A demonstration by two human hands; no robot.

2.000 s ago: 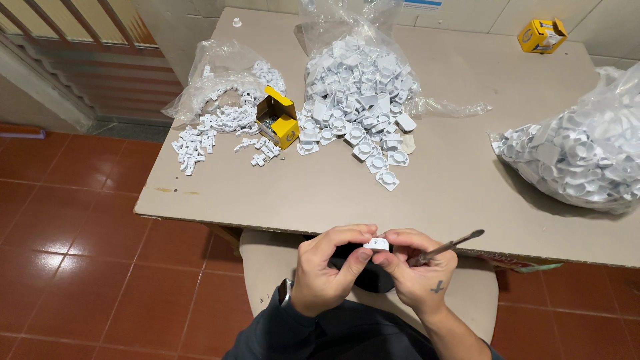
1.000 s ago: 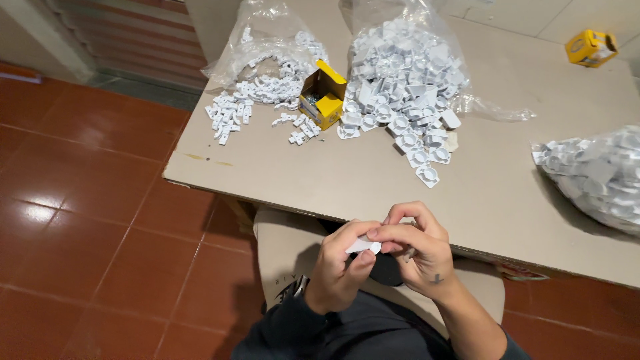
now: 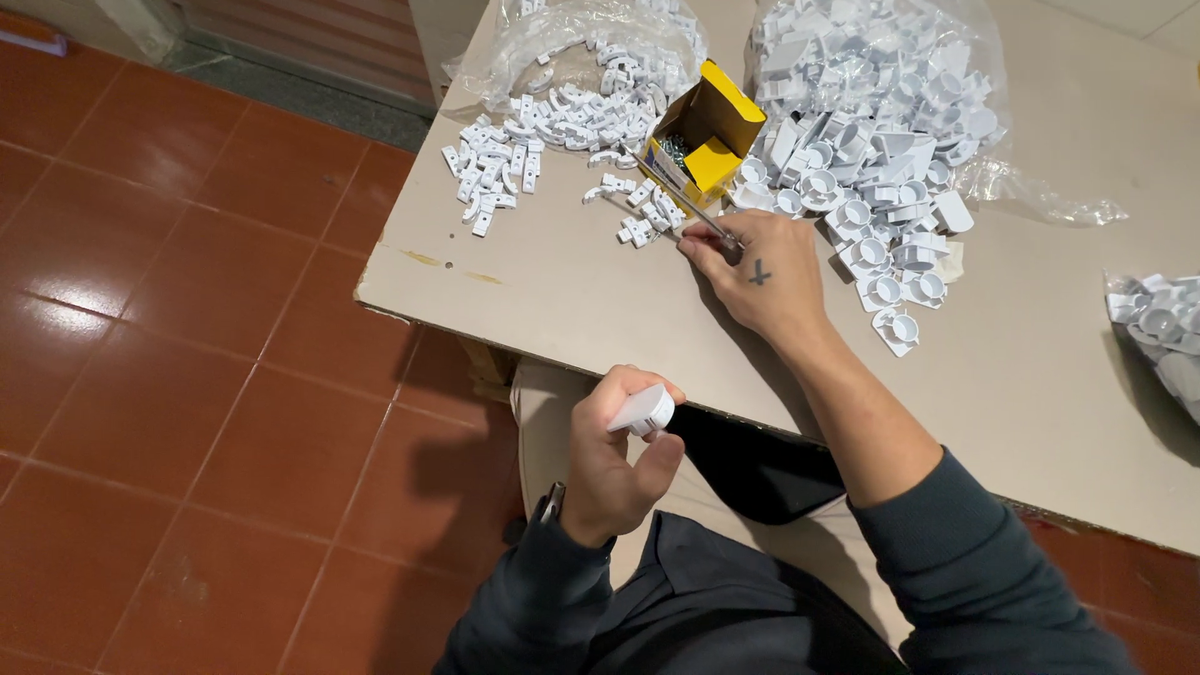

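My left hand (image 3: 619, 450) holds a white plastic part (image 3: 645, 411) with a rounded end, just off the table's front edge. Over the table, my right hand (image 3: 755, 267) grips a screwdriver (image 3: 684, 202), its thin shaft pointing up and left to the open yellow cardboard box (image 3: 717, 169). Small metal screws (image 3: 673, 150) lie inside that box. Whether the tip touches them cannot be told. Small white plastic clips (image 3: 647, 211) lie between the box and my right fingers. To the right of the box spreads a pile of white plastic parts with round sockets (image 3: 867, 253).
More white clips (image 3: 492, 169) lie at the table's left, spilling from a clear plastic bag (image 3: 562, 37). Another clear bag (image 3: 975, 84) covers the back of the larger pile. A filled bag (image 3: 1162, 328) sits at the right. The table's front edge (image 3: 469, 339) runs above a chair seat.
My right hand has left my left hand and moved forward over the table with the screwdriver, to beside the yellow box. My left hand still holds the white part.
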